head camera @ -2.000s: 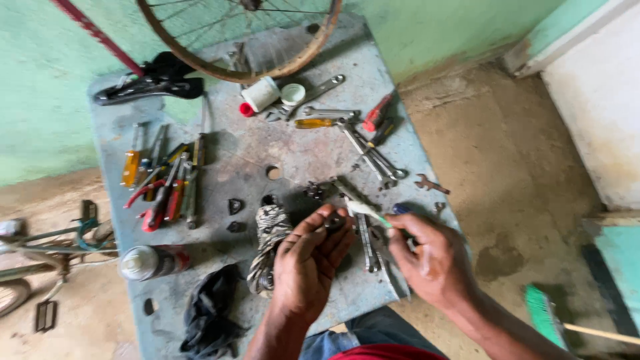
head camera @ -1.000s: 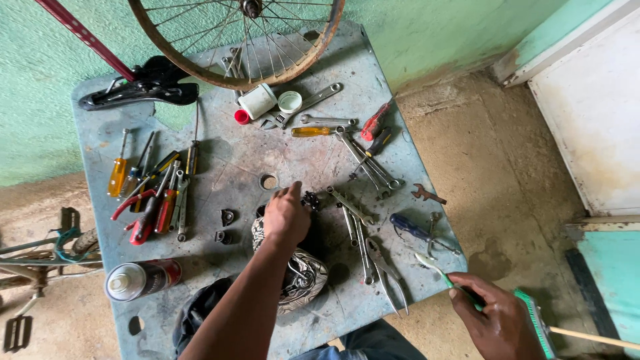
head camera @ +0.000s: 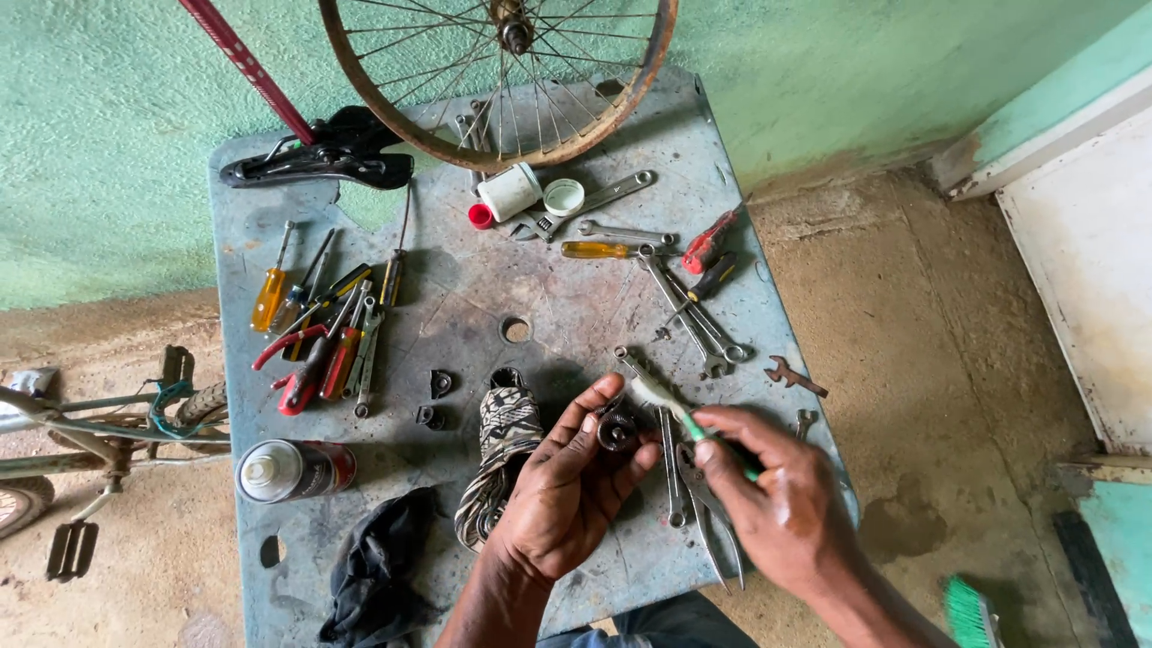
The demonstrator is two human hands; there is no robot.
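Observation:
My left hand (head camera: 571,481) holds a small dark greasy metal part (head camera: 619,430) with a round threaded or toothed end. In my right hand (head camera: 774,486) is a small brush (head camera: 661,396) with a green handle, its pale bristles close to or touching the part. Left of my left hand lies a patterned cloth roll (head camera: 509,423). Two small black pieces (head camera: 439,384) rest on the table farther left. Beneath and beside my hands are combination wrenches (head camera: 671,468) and pliers (head camera: 706,504), partly hidden by my right hand.
Screwdrivers (head camera: 270,297) and red-handled tools lie at the left, near a spray can (head camera: 295,470) and a black cloth (head camera: 382,562). Behind are a white jar (head camera: 510,192), an adjustable wrench (head camera: 594,205), a bicycle wheel (head camera: 504,162) and a saddle (head camera: 324,162). A rusty wrench (head camera: 796,376) lies at the right edge.
My left hand has come back from beyond the patterned cloth and now holds the dark part palm up. My right hand has moved left from the table's right edge, bringing the brush to the part.

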